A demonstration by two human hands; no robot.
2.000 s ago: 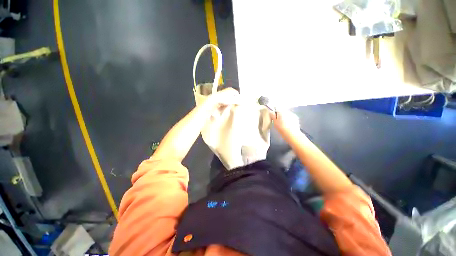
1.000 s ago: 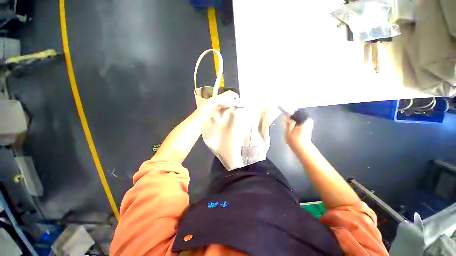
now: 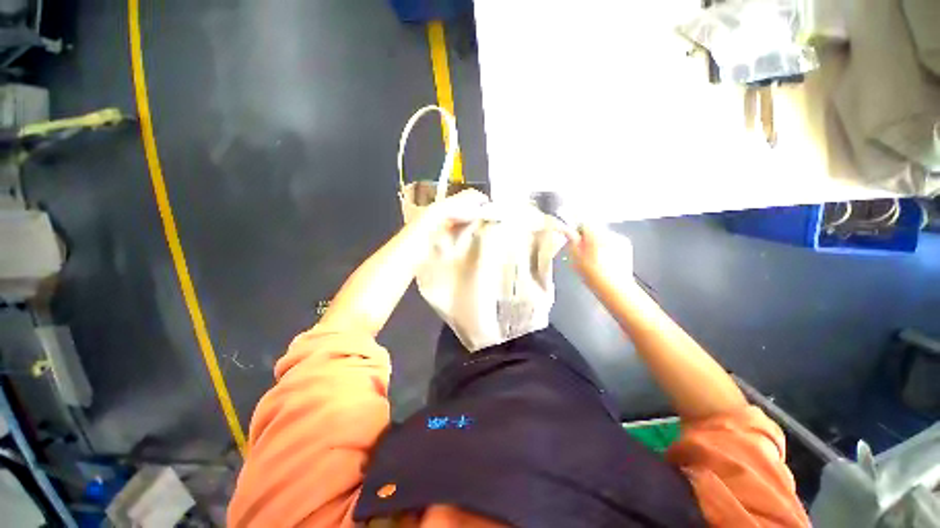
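A pale beige handbag (image 3: 484,284) leans between the dark apron and the near left corner of the white table (image 3: 618,103). One pale handle loop stands up at its left. My left hand (image 3: 459,208) grips the bag's top edge. My right hand (image 3: 600,253) is closed on a hammer (image 3: 546,200), with its dark, blurred head over the bag's top edge at the table corner. Glare and my fingers hide what lies under the head.
On the table at the right are a crumpled clear plastic bag (image 3: 761,41), brown-handled tools (image 3: 763,111) and a beige-grey heap (image 3: 886,98). A blue bin (image 3: 868,227) is under the table edge. A green crate (image 3: 653,433) shows beside the apron. Yellow lines (image 3: 175,248) cross the floor.
My right hand has swung the hammer from right of the bag back left over its top edge. My left hand and the bag have barely moved.
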